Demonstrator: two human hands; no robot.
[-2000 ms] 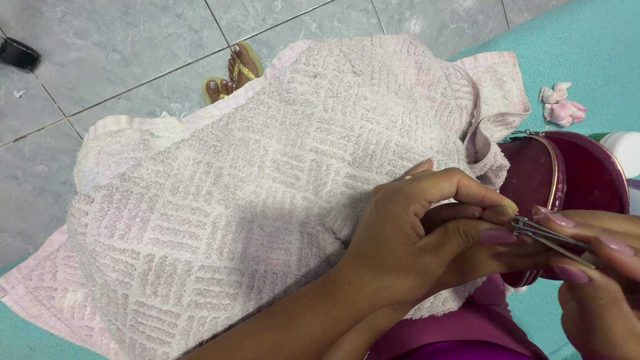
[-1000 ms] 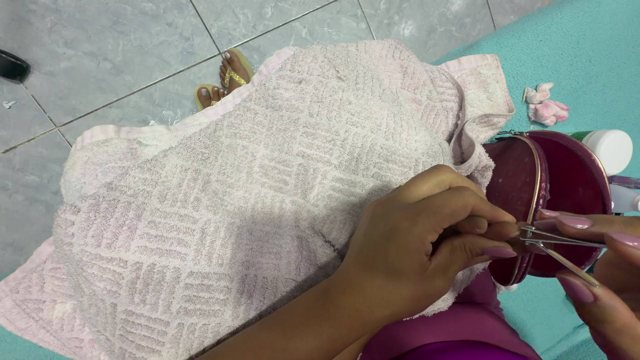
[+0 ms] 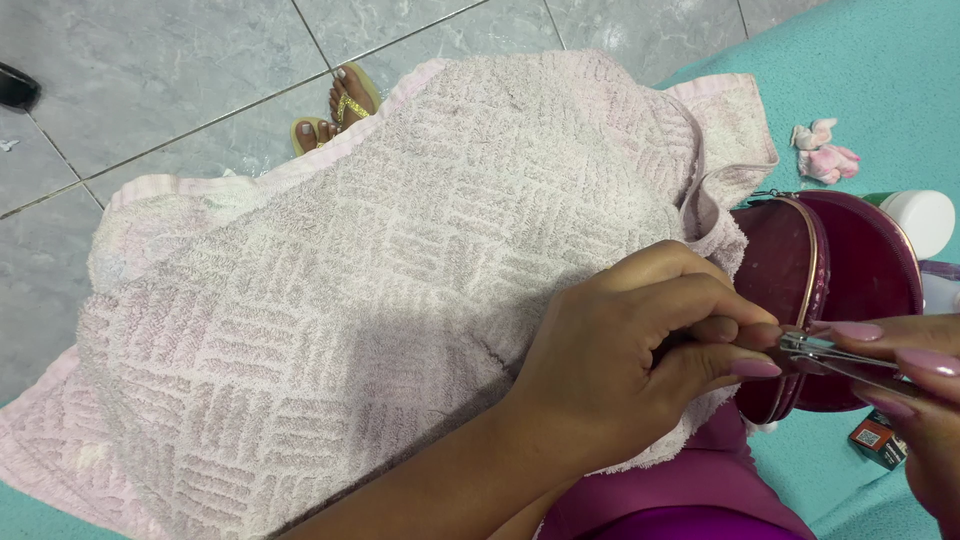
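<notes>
My left hand (image 3: 622, 352) comes in from the bottom and pinches a person's finger (image 3: 761, 335) between its thumb and bent fingers, above the towel's right edge. At the right edge of the view, my right hand (image 3: 919, 390) holds a metal nail clipper (image 3: 832, 352) by its lever and body. The clipper's jaws are at the tip of the held finger; whether they touch the nail is too small to tell. A pale textured towel (image 3: 375, 262) lies spread under and beside my left arm. Much of the held person's hand is hidden behind mine.
A dark red zippered case (image 3: 862, 277) stands open behind the clipper. Around it on the turquoise cloth (image 3: 877, 60) are used cotton pieces (image 3: 827, 162), a white-lidded jar (image 3: 922, 223) and a small printed box (image 3: 879, 440). Sandalled feet (image 3: 352, 97) show on the tiled floor beyond the towel.
The clipper's lever and body, spread wide apart one second ago, are now closer together. My left hand keeps its hold on the finger. The small box has come into sight below the case.
</notes>
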